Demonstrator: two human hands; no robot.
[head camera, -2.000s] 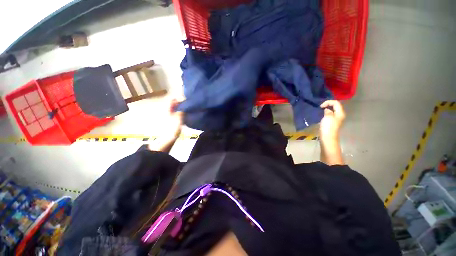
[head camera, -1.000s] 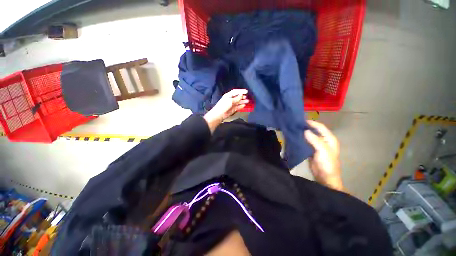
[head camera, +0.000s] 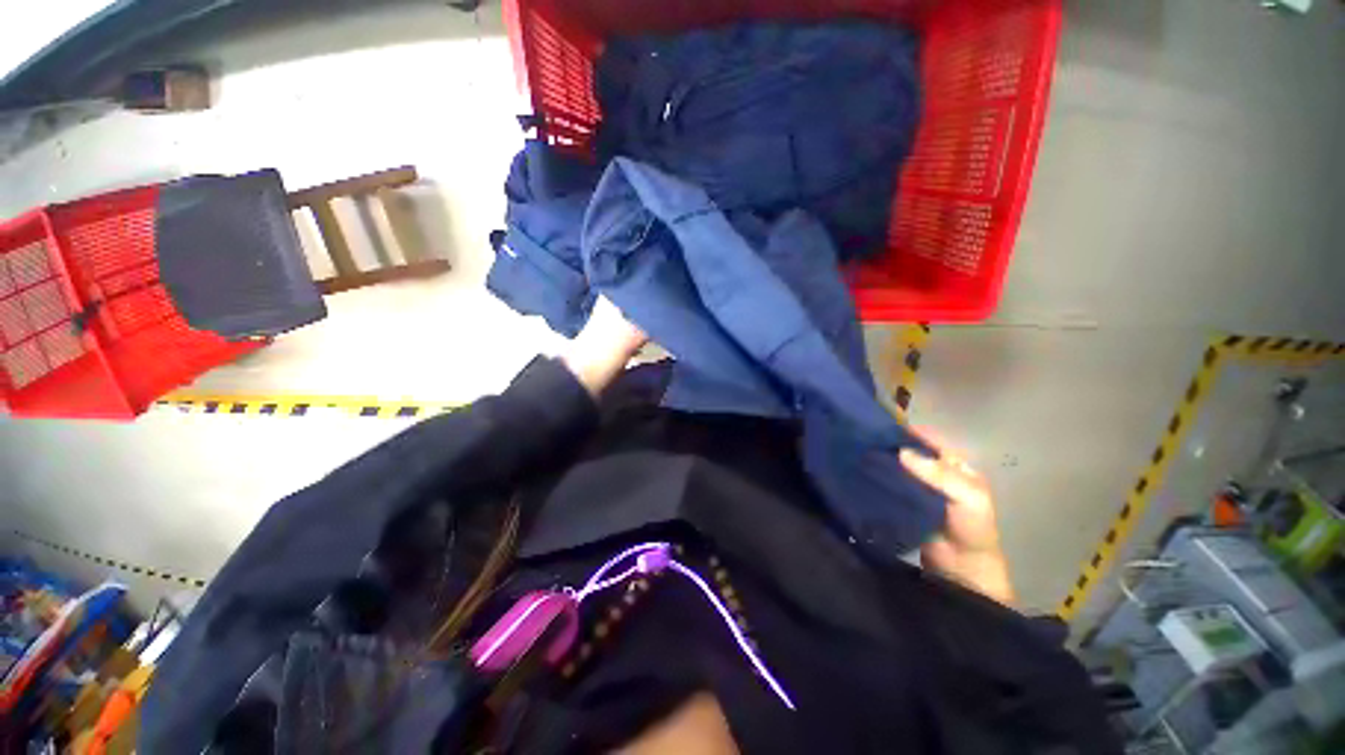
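A navy garment (head camera: 738, 317) with lighter blue faces stretches from the near edge of a large red crate (head camera: 966, 192) towards my body. My right hand (head camera: 959, 509) grips its lower right end. My left hand (head camera: 602, 347) is at its left side, with the fingers hidden under the cloth, so its hold cannot be seen. More dark navy garments (head camera: 767, 111) lie in the crate. Another navy piece (head camera: 543, 258) hangs over the crate's near left corner.
A second red crate (head camera: 111, 354) stands at the left, beside a stool (head camera: 236, 254) with a dark seat. Yellow-black tape (head camera: 1158, 472) marks the grey floor. Grey equipment (head camera: 1232, 590) is at the lower right, and colourful items (head camera: 74, 664) are at the lower left.
The garment has been drawn towards me and spread diagonally. My right hand moved down with its end. My left hand moved from the crate's edge to the left and under the cloth.
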